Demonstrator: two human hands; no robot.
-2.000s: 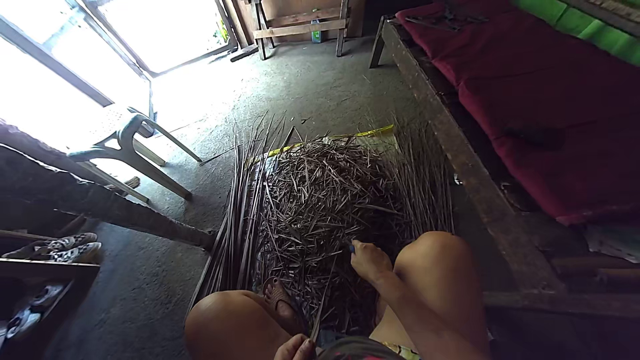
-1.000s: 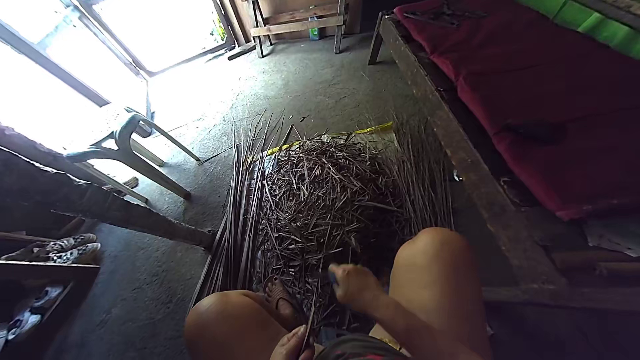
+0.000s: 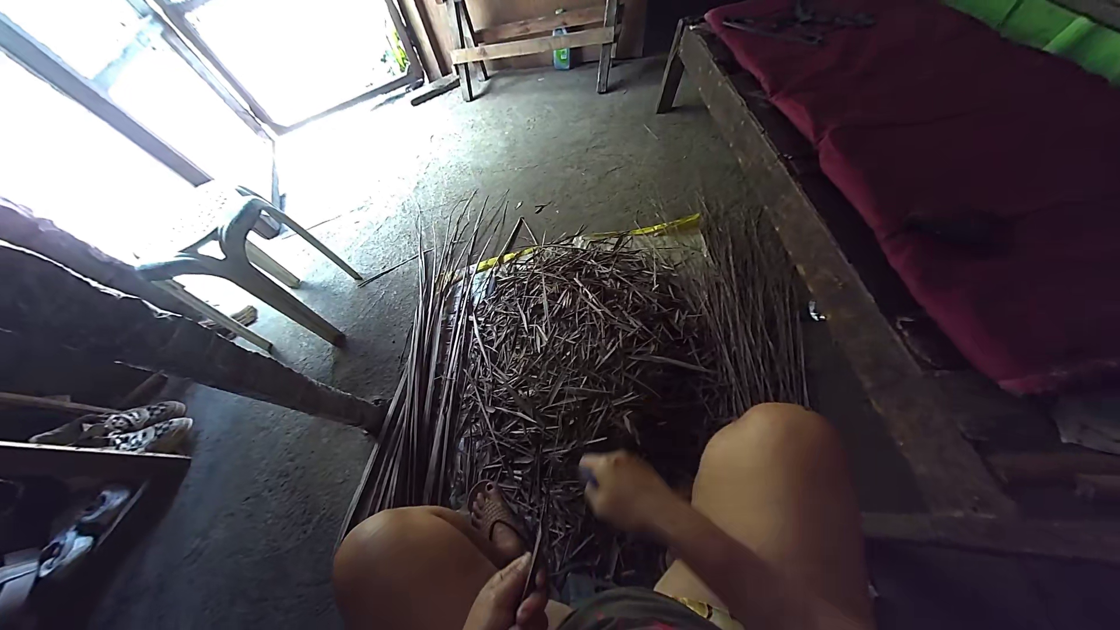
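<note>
My left hand, low at the bottom edge, grips a thin dark strip of dried leaf or midrib that points upward. To its upper right, my right hand is closed around a small blue-handled tool; its blade cannot be made out. In front of both hands lies a heap of short cut brown leaf pieces on a sheet with a yellow edge. Long thin midribs lie along the heap's left side, and more long stalks along its right.
A plastic chair and a slanting post stand on the left, above a rack with shoes. On the right is a wooden bed frame with a dark red cloth. My sandalled foot is beside the heap.
My right hand has moved left from its place two seconds ago, nearer my left hand, then slightly away again. My left hand has come a little further into view, with the strip upright in it.
</note>
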